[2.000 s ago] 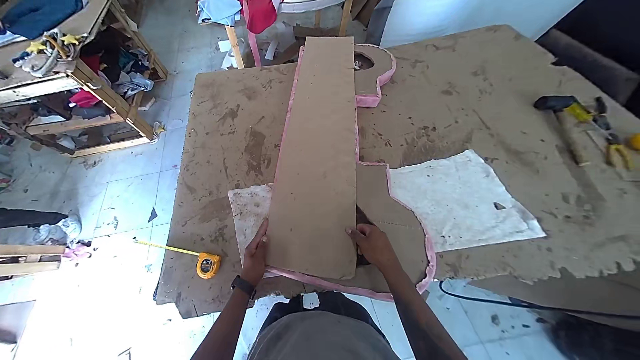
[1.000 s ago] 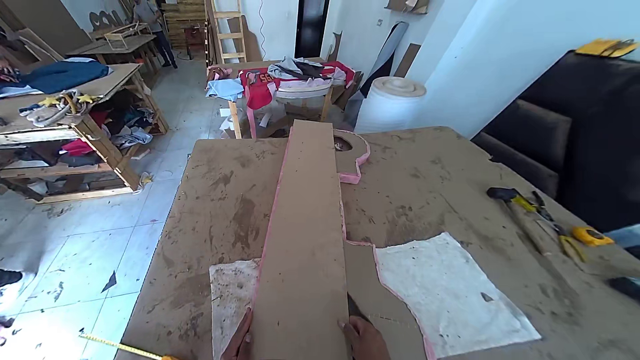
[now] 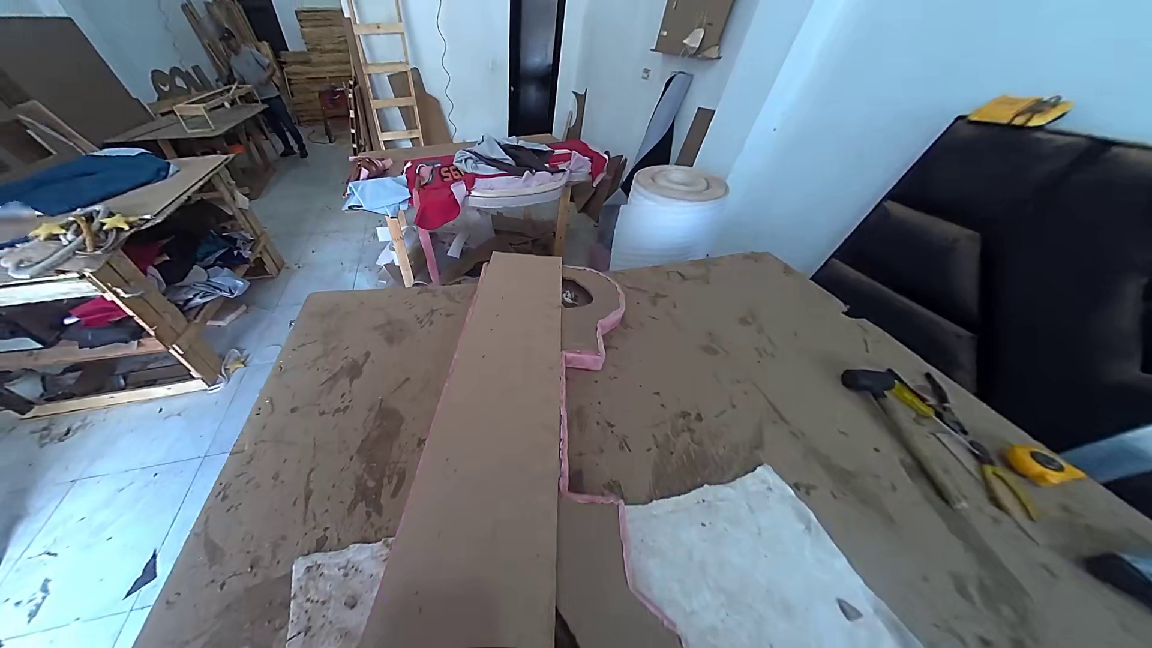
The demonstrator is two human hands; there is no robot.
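Note:
Neither of my hands shows in the head view now. A long cardboard strip [image 3: 499, 405] runs away from me down the worktable, lying on a cut cardboard piece [image 3: 594, 558] edged in pink. That piece has a rounded end with a hole at the far right of the strip. White cloth [image 3: 747, 558] spreads on the right of the pink edge, and a smaller stained part of white cloth [image 3: 333, 589] shows on the left. A dark gap is partly visible by the strip's right edge at the bottom.
On the table's right lie a hammer [image 3: 909, 436], pliers with yellow handles [image 3: 1008, 490] and a yellow tape measure [image 3: 1044, 465]. Black upholstered panels [image 3: 1017, 261] stand beyond. Shelves with fabric [image 3: 171, 315] are left; a foam roll [image 3: 670, 220] stands behind. A person [image 3: 261, 85] stands far back.
Both hands, earlier on either side of the strip's near end, have gone out of view. The view has tilted up, and the tape measure at the table's left has left the frame.

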